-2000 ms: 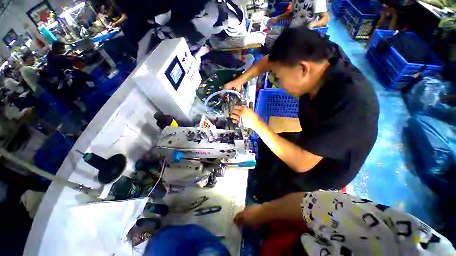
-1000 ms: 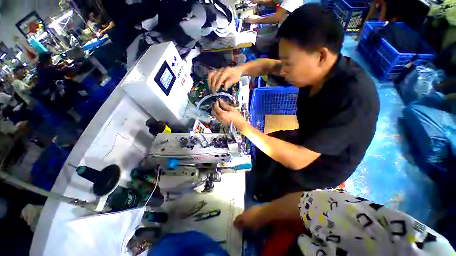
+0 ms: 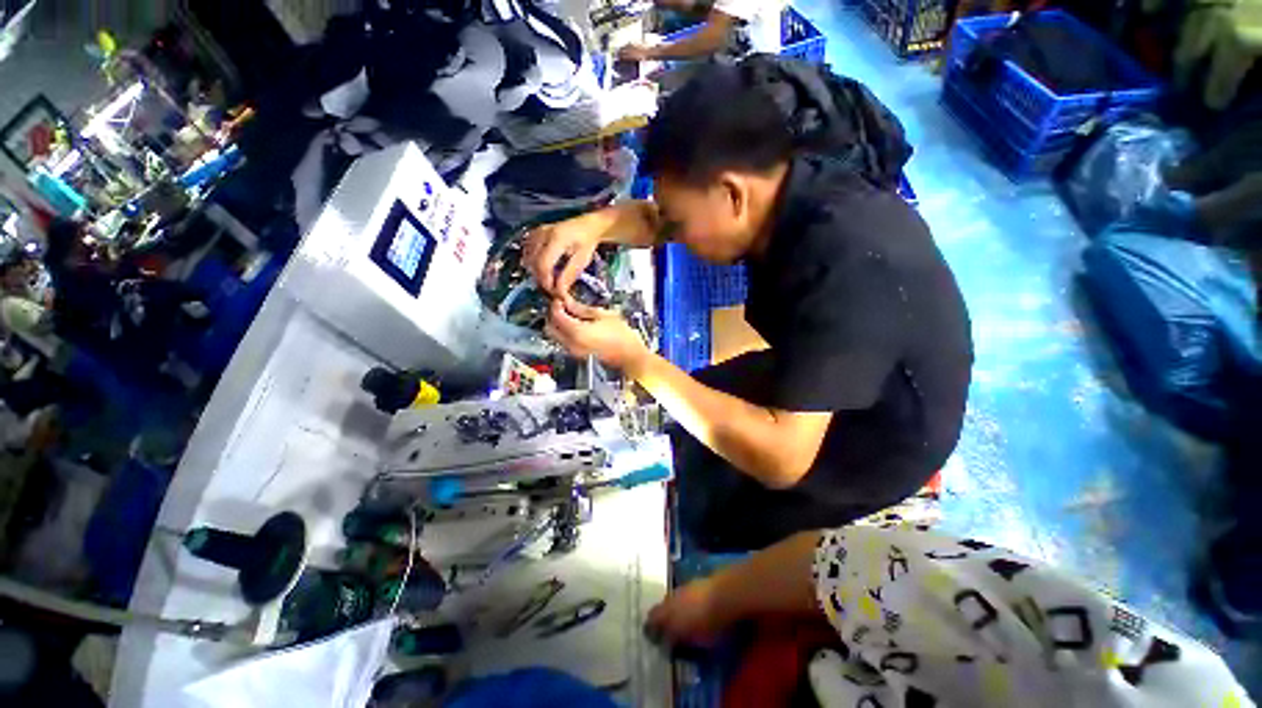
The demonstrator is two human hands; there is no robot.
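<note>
My right hand (image 3: 681,614) rests at the front edge of the white table; its fingers are dark and blurred, and I cannot tell how they are held. My left hand is not in view. Left of my hand, two small dark metal tools (image 3: 565,616) lie flat on the table. Behind them stands the pale button sewing machine (image 3: 478,443) with light-blue parts. The top of a blue plastic bag (image 3: 529,689) shows at the bottom edge.
A person in black (image 3: 865,311) leans over the feeder, both hands close together. A white control box (image 3: 395,263) stands at the left. A thread stand (image 3: 273,557), dark thread cones and a black bottle with a yellow label (image 3: 401,389) are on the table. A blue crate (image 3: 1045,90) stands on the floor.
The view has shifted, and the machine and control box now sit further left and lower. The person's hands have come together above the feeder. My right hand stays at the table edge.
</note>
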